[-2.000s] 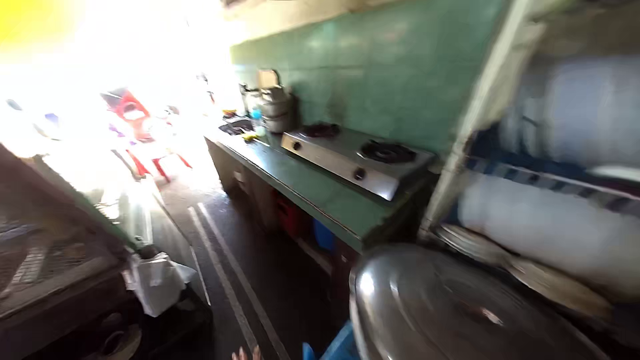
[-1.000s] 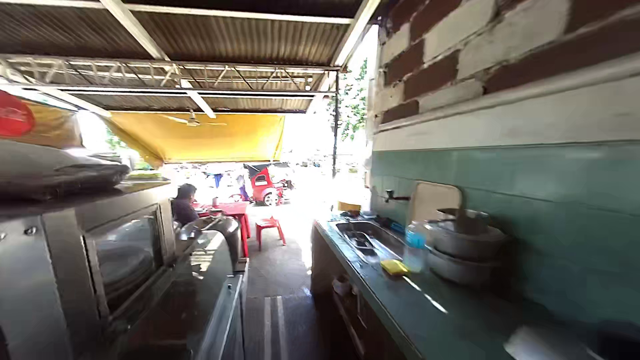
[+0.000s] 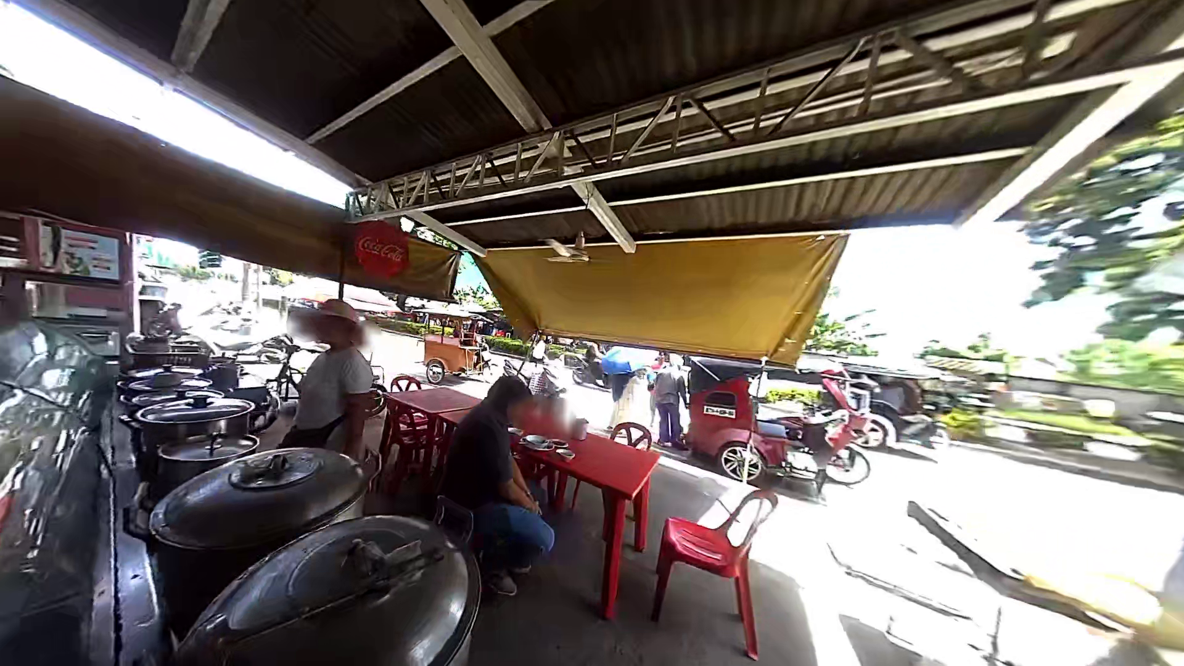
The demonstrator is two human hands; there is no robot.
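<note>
Neither my left hand nor my right hand shows in the view now. Nearest to me, at the lower left, stands a large lidded metal pot (image 3: 342,592), with a second one (image 3: 259,499) just behind it. Smaller lidded pots (image 3: 194,412) line the counter (image 3: 125,555) farther back. A red table (image 3: 592,460) with bowls (image 3: 536,442) on it stands in the middle, and a seated person (image 3: 481,453) in dark clothes is beside it.
A person in a hat (image 3: 333,384) stands behind the pots. A red plastic chair (image 3: 708,546) stands at the near right of the table. Beyond are a red motorized tricycle (image 3: 731,421), a food cart (image 3: 453,351) and a yellow tarp (image 3: 657,287) under the roof.
The view has swung from the stove and sink counter to the open dining area. Fingertips at the bottom edge two seconds ago are out of view.
</note>
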